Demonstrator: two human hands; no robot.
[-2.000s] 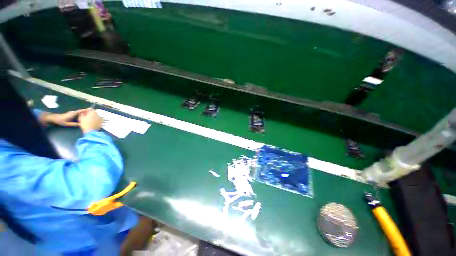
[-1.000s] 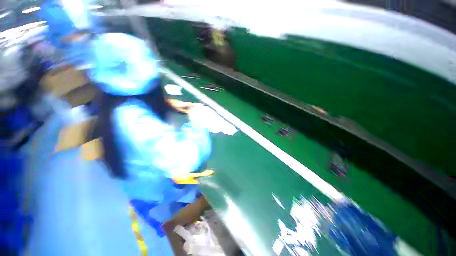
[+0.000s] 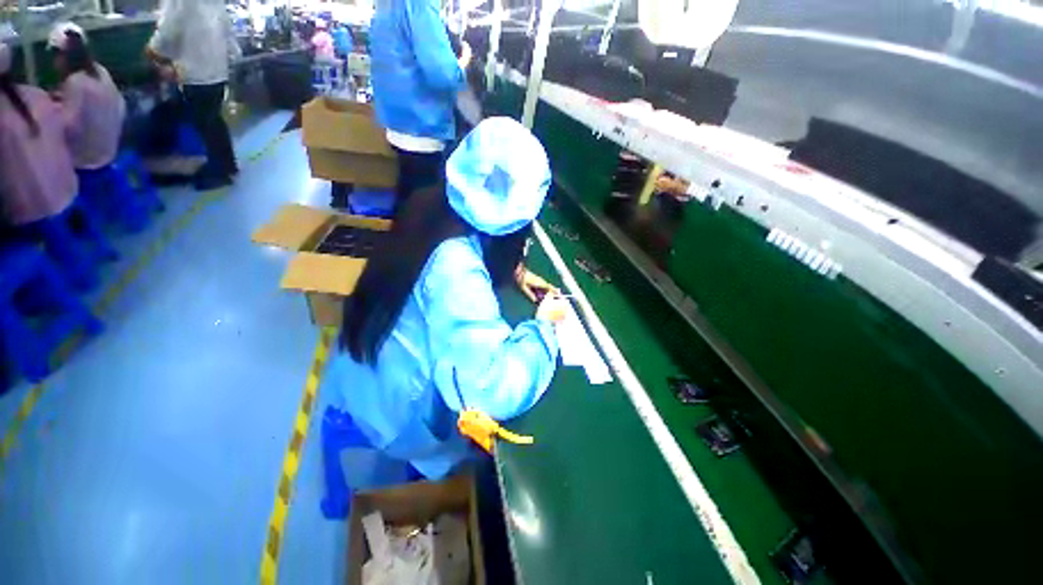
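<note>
Neither of my hands is in view. Nearest in front of me is the green bench (image 3: 606,491) with a white edge line. Beyond that line, dark phone units (image 3: 721,434) lie spaced on the green conveyor belt (image 3: 658,343); one is near the bottom right. White sheets (image 3: 583,352) lie on the bench beside another worker. The cardboard scrap box (image 3: 418,537), open, stands below the bench edge and holds white and clear waste.
A worker in a blue smock and cap (image 3: 458,309) sits at the bench, with an orange tool (image 3: 486,432) by the elbow. Open cardboard boxes (image 3: 326,274) stand on the blue floor (image 3: 194,377). Other people and blue stools (image 3: 46,309) are at left. A white rail (image 3: 789,206) runs above the belt.
My view has swung left and up. The white strips, blue parts, round dish and yellow-handled screwdriver have left the picture. The aisle, boxes and more people have come into view.
</note>
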